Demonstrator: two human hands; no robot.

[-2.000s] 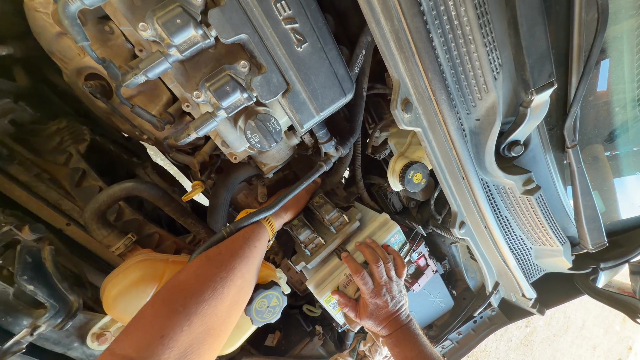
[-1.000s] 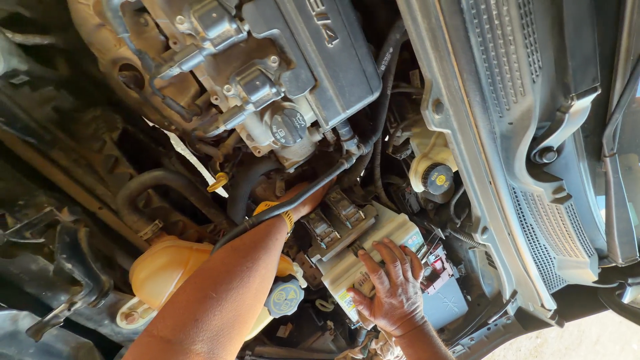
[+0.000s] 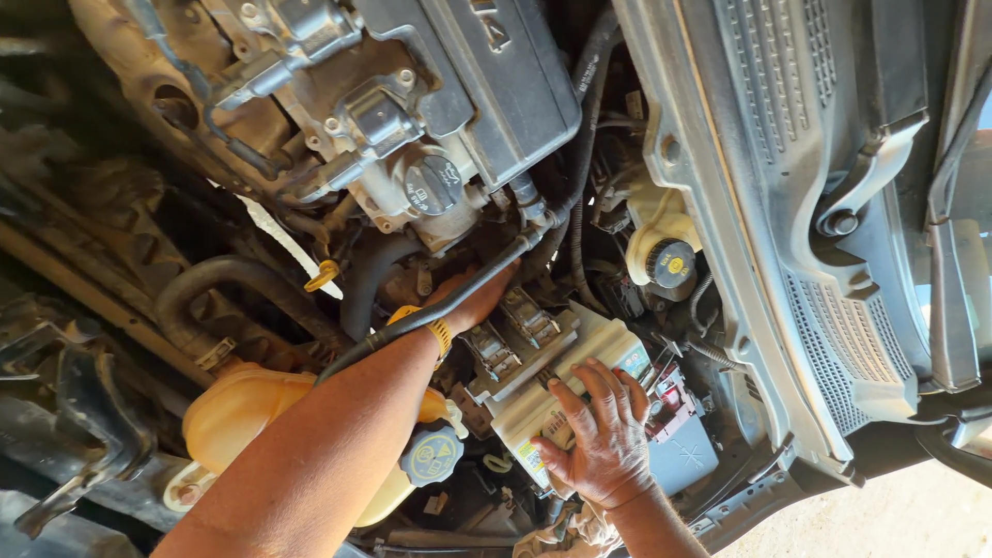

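My left hand [image 3: 482, 298] reaches down into the engine bay beneath a black hose [image 3: 457, 294], a yellow band on its wrist; its fingers are hidden beside the battery. My right hand [image 3: 604, 438] rests with spread fingers on top of the car battery [image 3: 518, 422], holding nothing. Metal connectors [image 3: 492, 353] sit at the battery's upper left side. A red and grey terminal part [image 3: 673, 403] lies right of the right hand. Below the left forearm is the orange coolant reservoir [image 3: 232, 407] with its blue-grey cap [image 3: 432, 456].
The engine with its black cover [image 3: 511, 85] and oil filler cap [image 3: 432, 184] fills the top. A brake fluid reservoir cap [image 3: 670, 262] stands near the cowl panel [image 3: 783, 232]. A yellow dipstick handle [image 3: 322, 275] and a cloth [image 3: 573, 531] are also visible.
The view has shifted slightly. My left arm still reaches under the hose, and my right hand stays on the battery.
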